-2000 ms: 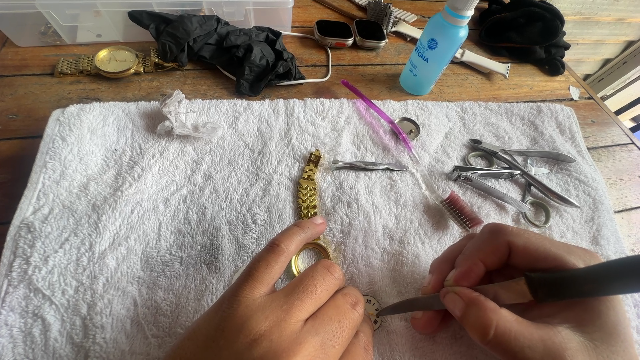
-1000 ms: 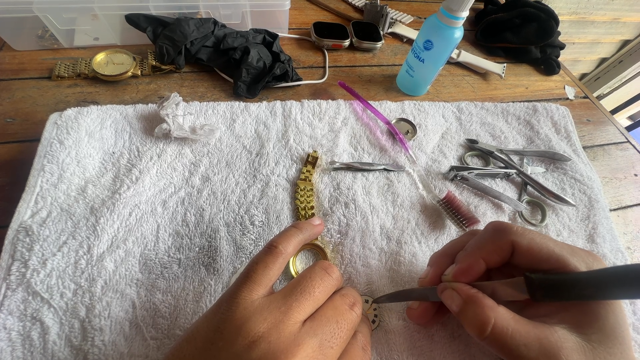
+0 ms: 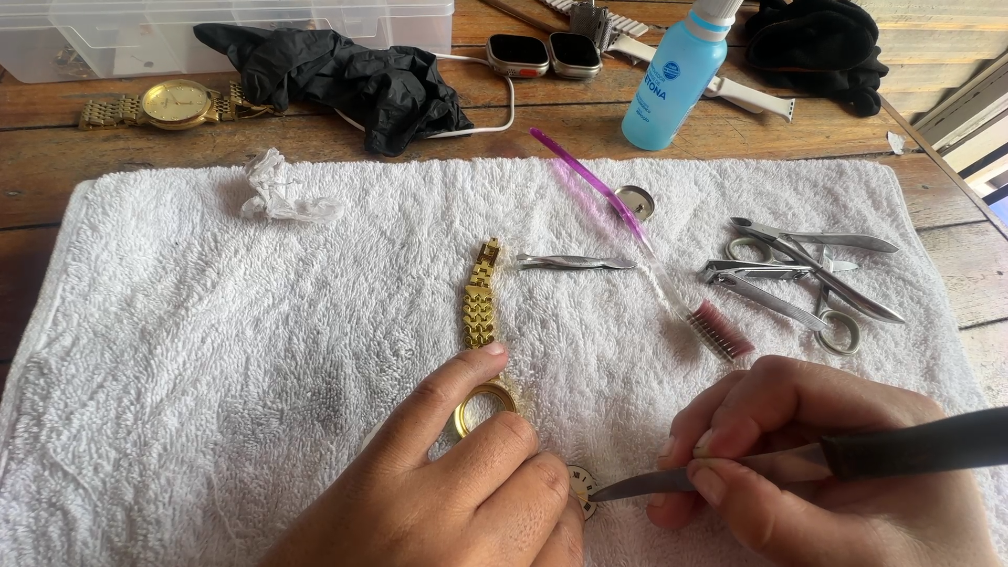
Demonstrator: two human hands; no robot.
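My right hand (image 3: 811, 472) grips a knife (image 3: 756, 465) with a dark handle, its tip at the edge of a small watch dial with Roman numerals (image 3: 581, 487). My left hand (image 3: 472, 480) lies palm down on the white towel, its fingers partly covering that dial. The left index fingertip touches the gold metal watch band (image 3: 479, 315), and the round gold watch case (image 3: 458, 411), through which towel shows, is partly under the fingers. Just right of the band's upper end lie metal tweezers (image 3: 579, 262).
On the towel (image 3: 197, 354) lie a purple-handled brush (image 3: 587, 173), a round metal case back (image 3: 636, 203), cuticle nippers (image 3: 827, 272), a nail clipper (image 3: 772, 295) and crumpled clear plastic (image 3: 283, 189). Behind stand a blue bottle (image 3: 673, 87), black gloves (image 3: 354, 87), a gold watch (image 3: 175, 104) and two smartwatches (image 3: 543, 55).
The knife tip and the dial sit a little differently against each other than in the earlier frames. My left hand has kept its place on the watch band.
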